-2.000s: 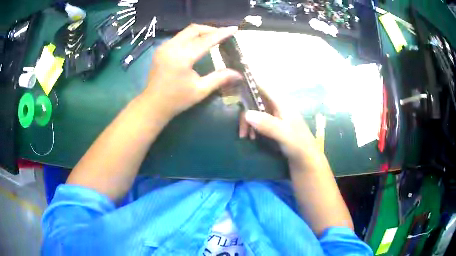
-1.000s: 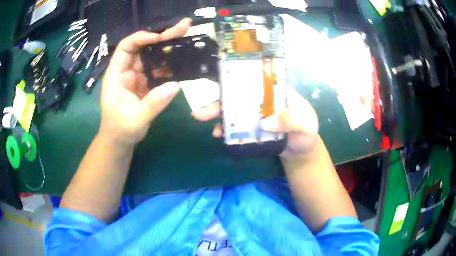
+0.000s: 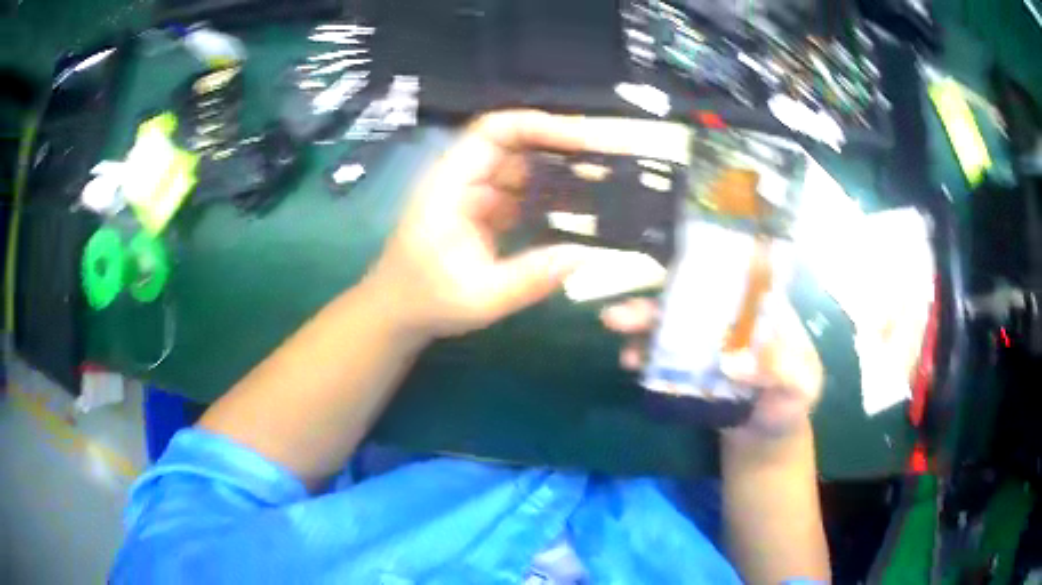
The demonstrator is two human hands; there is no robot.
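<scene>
My right hand (image 3: pixel 783 371) holds an opened phone body (image 3: pixel 697 314) upright, its inner side facing me. It shows a silver-white battery, an orange flex cable (image 3: pixel 750 295) and a crowded board (image 3: pixel 768 160) at the top end. My left hand (image 3: pixel 457 246) holds a small dark cover (image 3: pixel 611 206) with pale patches, thumb below and fingers above. The cover lies beside the phone's left edge; whether they touch is unclear. The picture is blurred.
Green tape rolls (image 3: pixel 105 267) and yellow notes (image 3: pixel 158 174) lie at the left of the green mat. Dark parts (image 3: pixel 261 171) lie near them. A tray heaped with small parts (image 3: pixel 766 57) is at the back. White paper (image 3: pixel 897 297) lies at the right.
First the hands held the phone edge-on together; then the dark cover came apart from it in my left hand. Since then the view has shifted, and cover and phone appear further right, the phone more tilted.
</scene>
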